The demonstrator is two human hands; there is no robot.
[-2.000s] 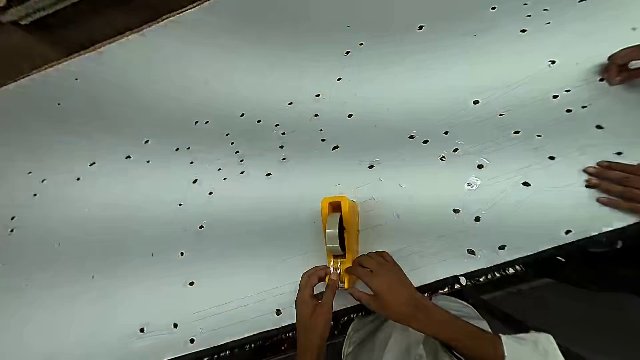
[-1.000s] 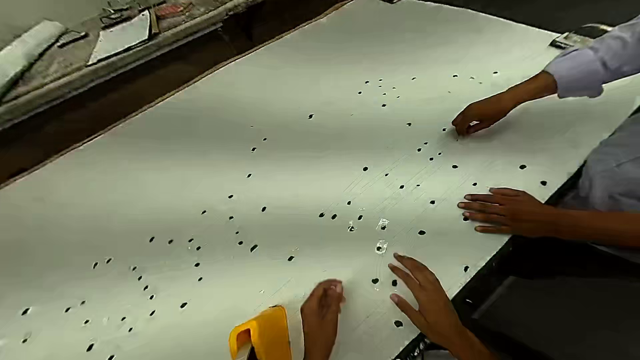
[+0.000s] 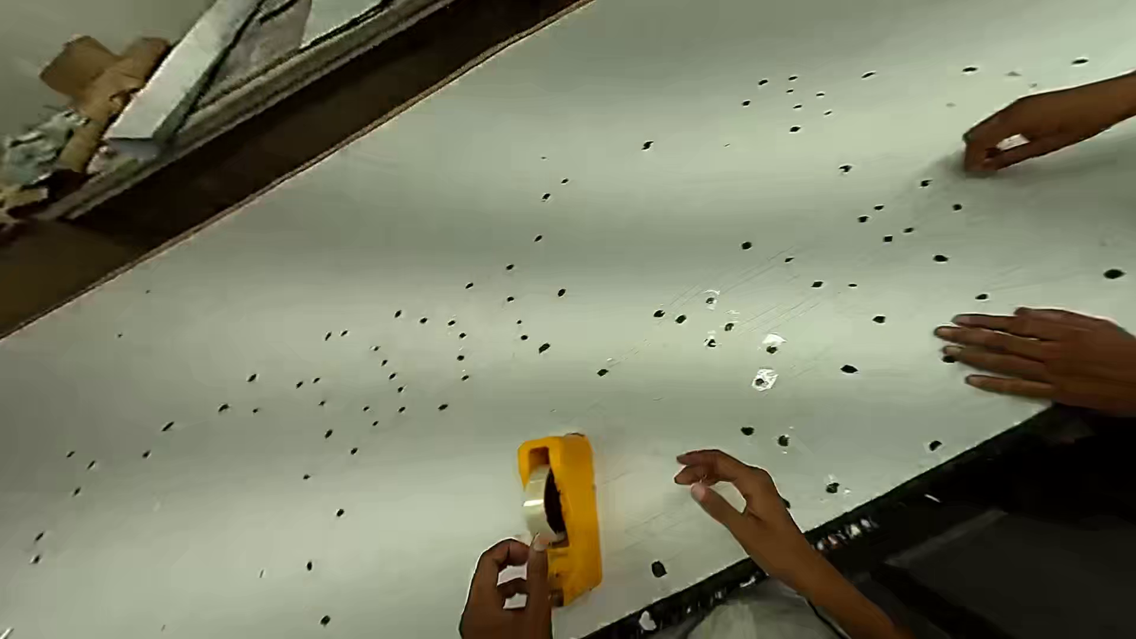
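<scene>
A yellow tape dispenser with a roll of clear tape lies on a large pale sheet dotted with dark spots or holes. At its near left side is my left hand, fingers bent, fingertips at the tape's front end; whether it grips tape cannot be told. My right hand hovers over the sheet right of the dispenser, thumb and forefinger close together; any piece of tape between them is too small to tell. Shiny clear patches cover some spots farther up.
Another person's hand rests flat on the sheet at right, and a second hand pinches near the sheet above it. A shelf with cardboard and scraps lies beyond the far edge. The sheet's near edge is dark.
My left hand has come back to the dispenser from the open sheet. My right hand was at the dispenser two seconds ago and is now apart from it. The view has shifted a lot.
</scene>
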